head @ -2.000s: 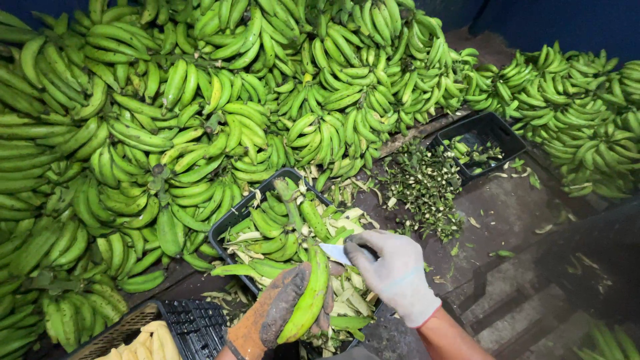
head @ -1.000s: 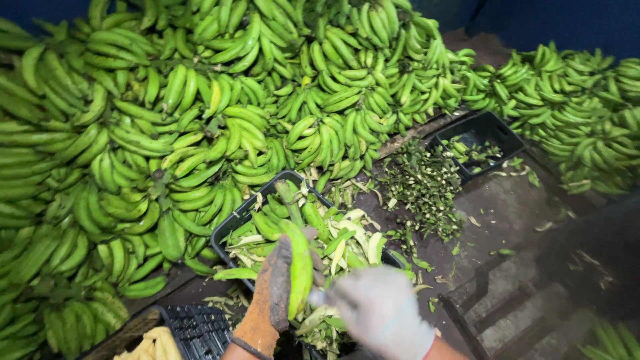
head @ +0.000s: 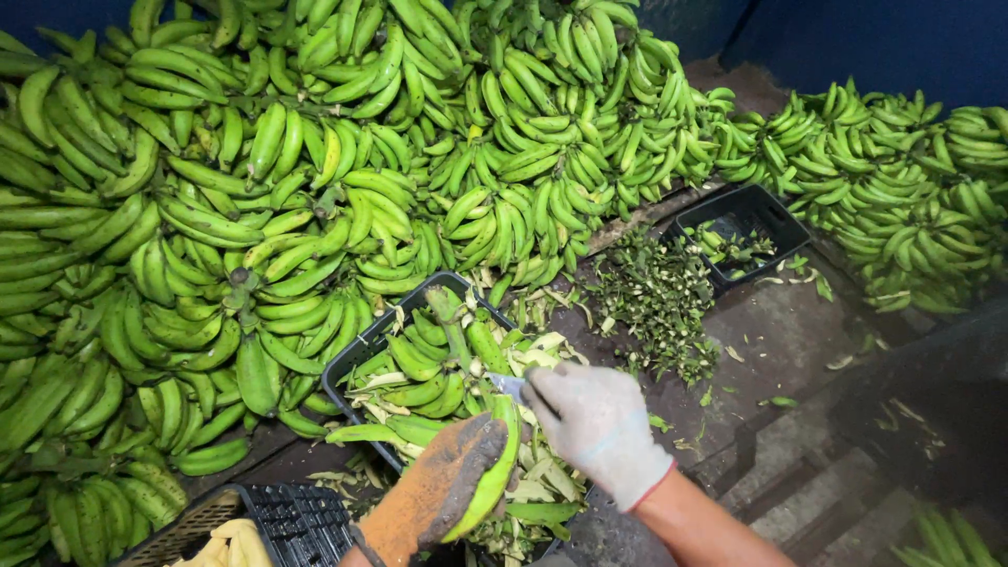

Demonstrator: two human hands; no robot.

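My left hand (head: pixel 445 480), in a dirty orange and grey glove, grips a green plantain (head: pixel 492 480) that stands tilted at the bottom centre. Just right of it, my right hand (head: pixel 594 421) wears a pale grey glove and is closed on a knife; the knife's blade (head: pixel 508 386) points left, close to the plantain's upper tip. Beneath both hands is a dark plastic crate (head: pixel 342 374) holding green plantains on a stem (head: pixel 449 319) and many peel strips (head: pixel 543 472). The knife's handle is hidden in the glove.
Green plantain bunches (head: pixel 299 260) are heaped across the left and back, with more (head: pixel 913 197) at the right. A black crate (head: pixel 760 213) with cut tips stands beside a pile of trimmings (head: pixel 657 303). At bottom left, a black crate (head: pixel 295 524) holds peeled plantains (head: pixel 228 547).
My right hand and the knife have moved up from the plantain's lower part to near its upper tip. The plantain stays in my left hand and leans more to the right.
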